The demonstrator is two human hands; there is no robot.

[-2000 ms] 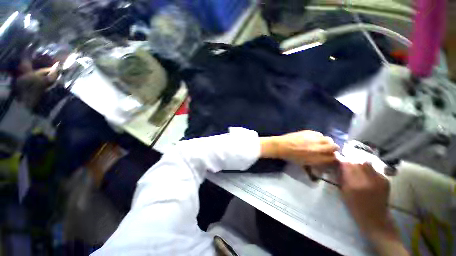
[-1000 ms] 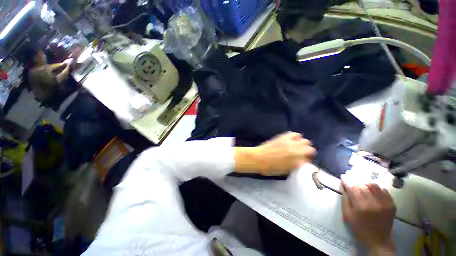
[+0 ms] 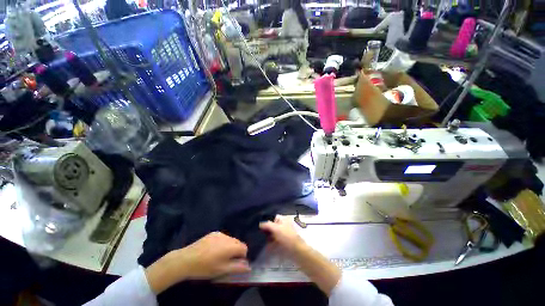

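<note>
A dark navy garment (image 3: pixel 221 173) lies heaped on the white table left of the machine head. My left hand (image 3: pixel 216 257) is closed on its near edge, with the fingers curled and the fingertips partly hidden. My right hand (image 3: pixel 287 234) pinches the cloth just to the right of it. One end of the garment lies by the lit needle area (image 3: pixel 315 194) of the white sewing machine (image 3: pixel 406 161). Whether it is under the presser foot cannot be told.
Yellow-handled scissors (image 3: pixel 409 234) and a second pair (image 3: pixel 475 236) lie right of the needle. A slim work lamp (image 3: pixel 262 126) and pink thread cone (image 3: pixel 325 104) stand behind. Another machine (image 3: pixel 74 173) and a blue basket (image 3: pixel 173 66) are at left. People are in the background.
The view has swung up and right, showing the whole machine. My right hand has left the needle area and moved left to the garment's near edge, beside my left hand.
</note>
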